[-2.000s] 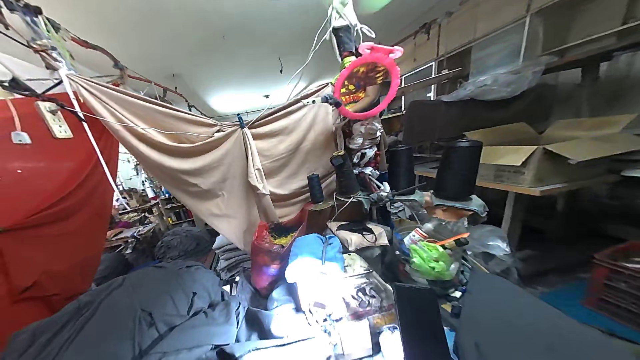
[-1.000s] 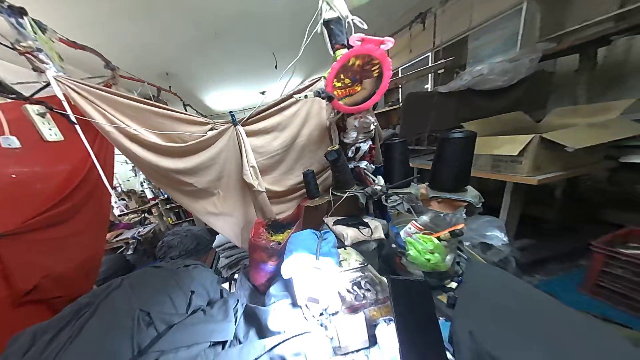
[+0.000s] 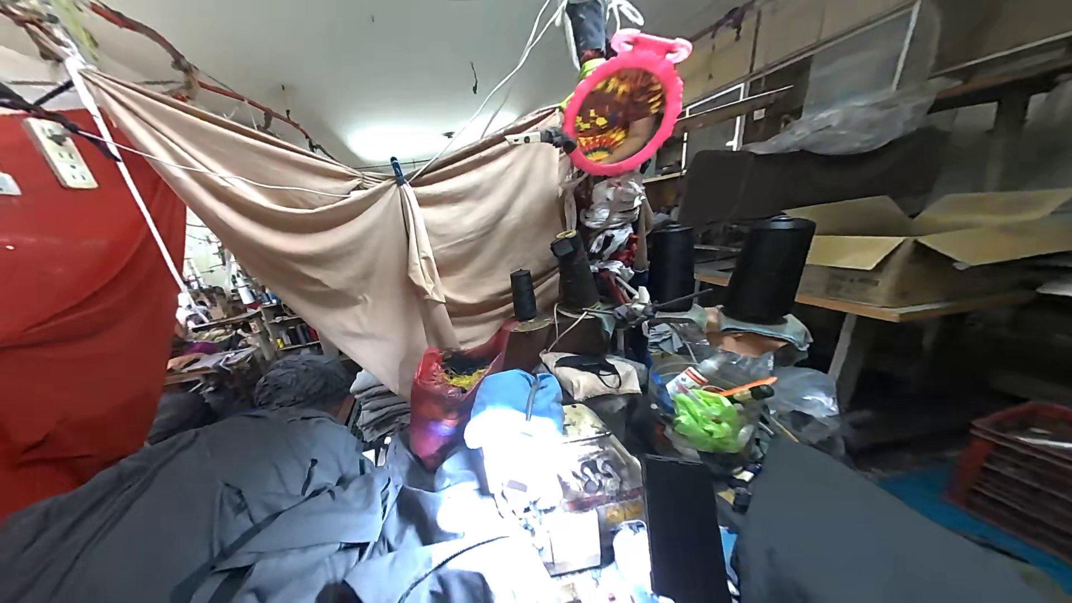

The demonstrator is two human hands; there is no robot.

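Neither of my hands can be made out; strong glare washes out the lower middle, where a pale shape cannot be identified. A sewing machine (image 3: 595,473), partly lost in that glare, has a blue cloth cover (image 3: 519,398) over its upper left part. Dark grey fabric (image 3: 285,502) is heaped at the lower left and reaches the machine. More dark grey fabric (image 3: 871,528) lies at the lower right. A black flat panel (image 3: 685,528) stands beside the machine. Black thread cones (image 3: 769,268) stand behind it, with a smaller black spool (image 3: 523,295) to their left.
A red plastic bag (image 3: 437,410) stands left of the machine, a green plastic bag (image 3: 708,419) right of it. Beige cloth (image 3: 335,226) hangs behind, near a pink-framed mirror (image 3: 624,105). An open cardboard box (image 3: 904,264) sits on a table; a red crate (image 3: 1017,469) is at far right.
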